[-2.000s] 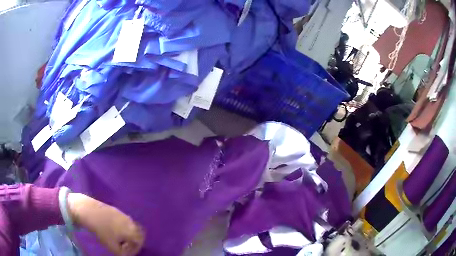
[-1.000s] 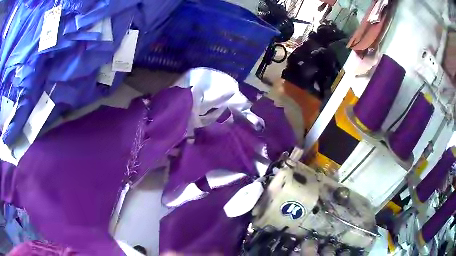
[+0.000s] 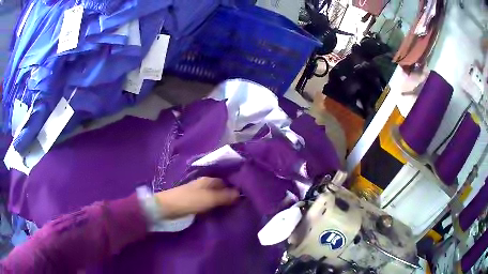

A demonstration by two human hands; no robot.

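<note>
My left hand (image 3: 206, 196) reaches in from the lower left in a purple sleeve with a pale cuff. Its fingers are closed on the edge of a purple cloth piece (image 3: 249, 179), left of the overlock machine; the fingertips are blurred. A fold above the hand shows a white underside (image 3: 218, 157). A wide purple panel (image 3: 107, 155) lies at the left, with a frayed, stitched edge. More purple cloth (image 3: 214, 246) lies below the hand. The cream overlock machine (image 3: 348, 230) has a pale oval plate (image 3: 280, 225) at its left side. My right hand is not in view.
Blue garment bundles (image 3: 101, 69) with white tags (image 3: 155, 57) are heaped at the upper left. A blue crate (image 3: 251, 51) stands behind the purple and white cloth. Purple thread cones (image 3: 427, 112) stand at the right. A yellow-edged dark object (image 3: 382, 160) is behind the machine.
My left hand has come from the lower left onto the cloth beside the machine. A purple piece is now folded up with its white underside showing. Purple cloth now covers most of the pale table patch.
</note>
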